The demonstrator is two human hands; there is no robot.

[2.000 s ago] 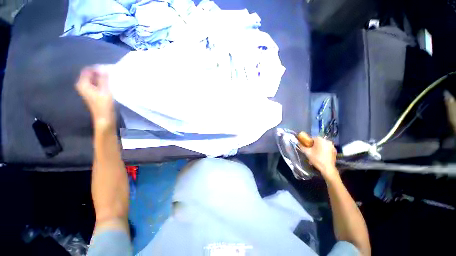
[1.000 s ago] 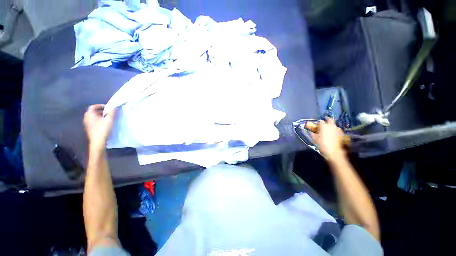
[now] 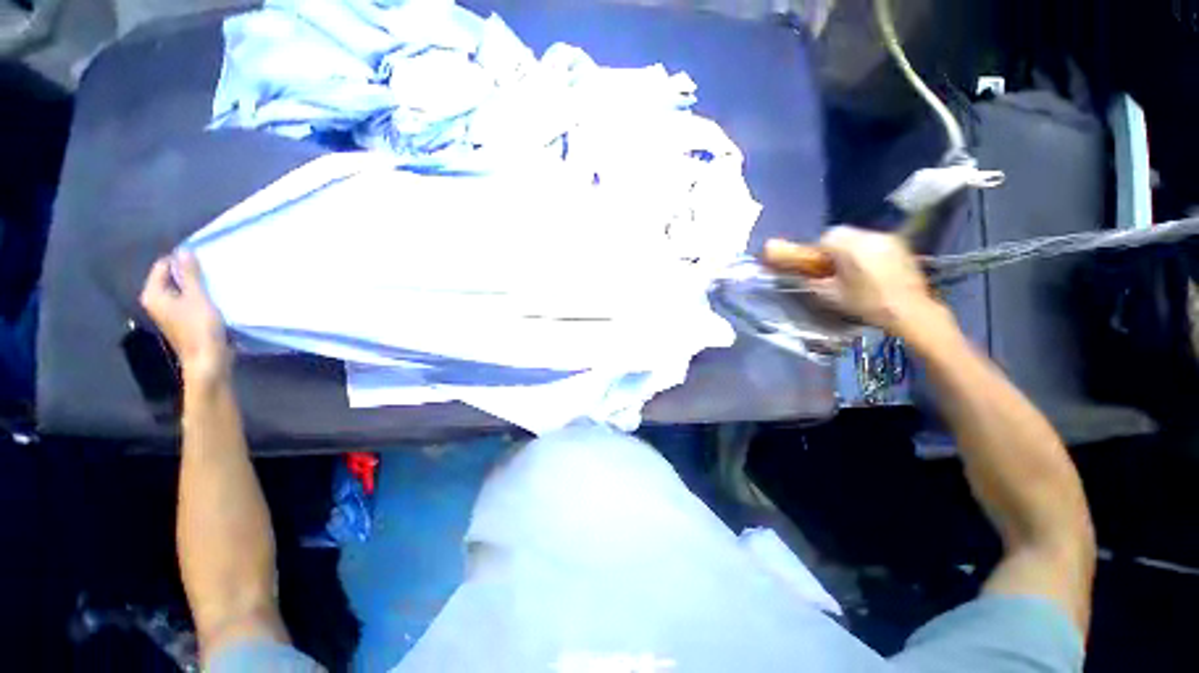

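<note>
A pale, glaring white shirt [image 3: 434,270] lies across the padded table [image 3: 118,197]. My left hand [image 3: 184,309] grips its left end, and the cloth is stretched from there to the right. My right hand [image 3: 870,279] is shut on the orange-brown handle of the steam iron [image 3: 776,313]. The iron's metal body is blurred and its tip is at the right edge of the shirt; whether it touches the cloth I cannot tell. A crumpled light blue heap of shirts [image 3: 316,66] lies at the back of the table.
A black phone-like rectangle [image 3: 147,362] lies by my left wrist. A greyish hose [image 3: 1065,245] runs right from the iron. A yellowish hose [image 3: 920,79] with white wrapping rises behind it. A covered table [image 3: 1039,289] stands at right. Blue floor [image 3: 421,526] shows below.
My left hand has moved left with the shirt's end, pulling the cloth out flatter. My right hand has lifted the iron up and left, from the table's right edge to the shirt.
</note>
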